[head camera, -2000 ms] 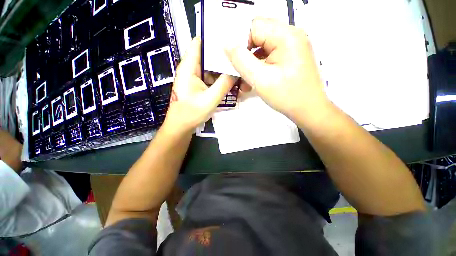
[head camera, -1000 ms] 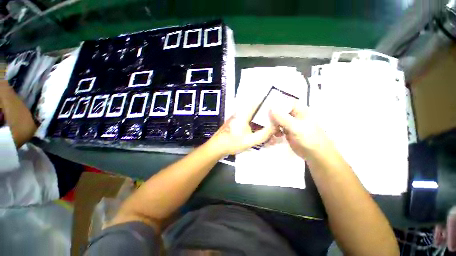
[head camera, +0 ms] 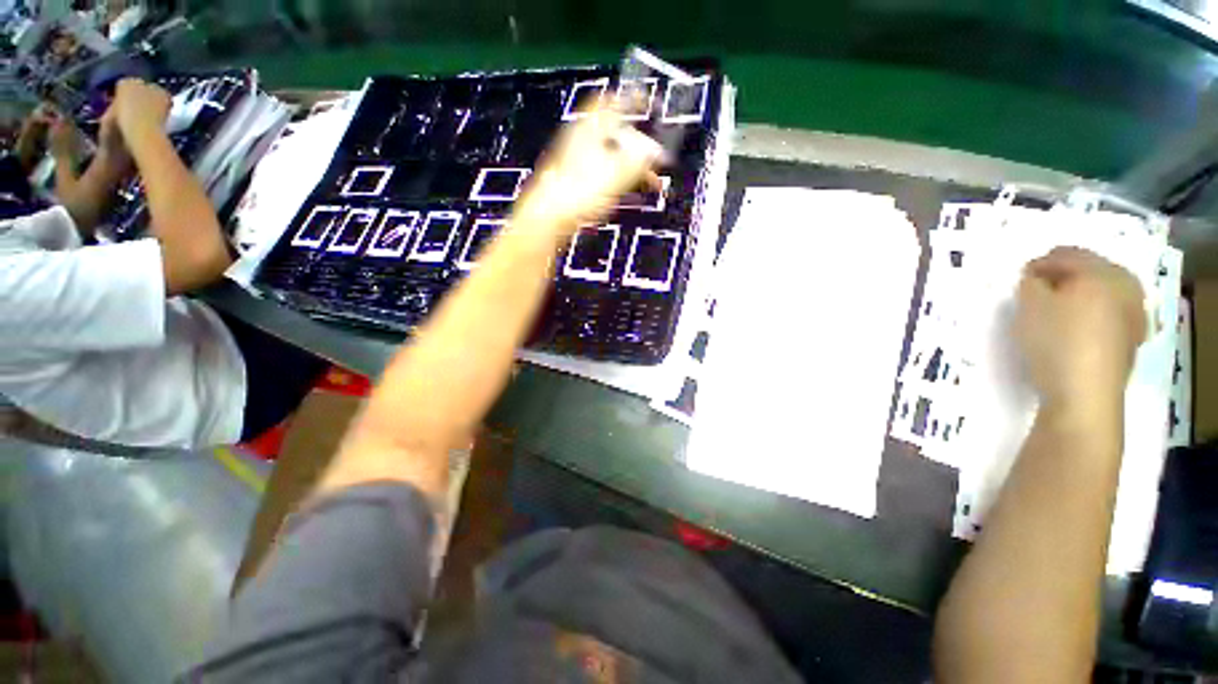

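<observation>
My left hand (head camera: 594, 167) is blurred over the far right part of the black parts tray (head camera: 461, 267). Its fingers are closed on a blurred, tilted phone part (head camera: 665, 78) with a pale edge, at the tray's back right corner. Rows of phone parts with white window frames lie in the tray. My right hand (head camera: 1079, 327) is over the right-hand stack of white die-cut sheets (head camera: 995, 441), fingers curled in. Whether it holds a piece cannot be told against the white. A plain white sheet stack (head camera: 801, 348) lies between the tray and that stack.
The dark bench's front edge (head camera: 748, 548) runs below the sheets. A green ledge (head camera: 855, 87) runs along the back. A black object (head camera: 1182, 561) with a bright reflection stands at right. A neighbouring worker (head camera: 100, 307) is at left, beside another tray. A cardboard box (head camera: 301, 461) is below the bench.
My hands were together at the phone part over the middle sheets and have separated. My left hand moved with the part over the tray; my right hand moved right, over the right-hand stack.
</observation>
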